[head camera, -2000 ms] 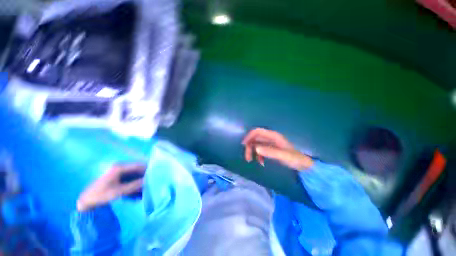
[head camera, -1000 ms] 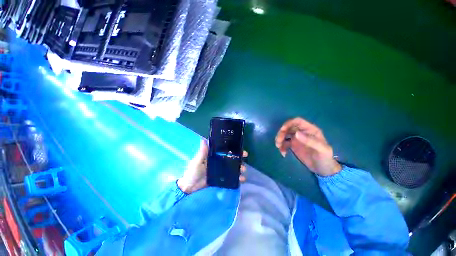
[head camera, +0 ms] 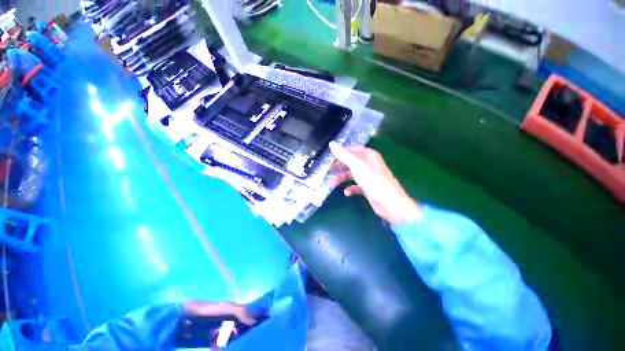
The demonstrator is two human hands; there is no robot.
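Observation:
A flat black housing (head camera: 274, 123) with silver-white brackets mid-panel lies on a stack of white textured sheets (head camera: 366, 127), left of centre. My right hand (head camera: 373, 182) is bare and at the near right corner of this stack. Its fingers are apart, the foremost by the housing's corner; whether they touch or grip is unclear. My left hand (head camera: 223, 310) is low at the left, by my smock, blurred and partly hidden. A dark shape and a small white piece show beneath it; whether it holds the phone cannot be told.
More black housings (head camera: 179, 79) and sheets are stacked beyond, at upper left. A red-orange parts tray (head camera: 586, 116) with dark parts is at the right. A cardboard box (head camera: 414, 34) is at the top. Blue stools (head camera: 24, 230) stand on the blue floor at left.
The view has swung left and up towards the housing stack. My right hand has moved to the stack's corner. My left hand has moved down and left; the phone it held is no longer clearly visible.

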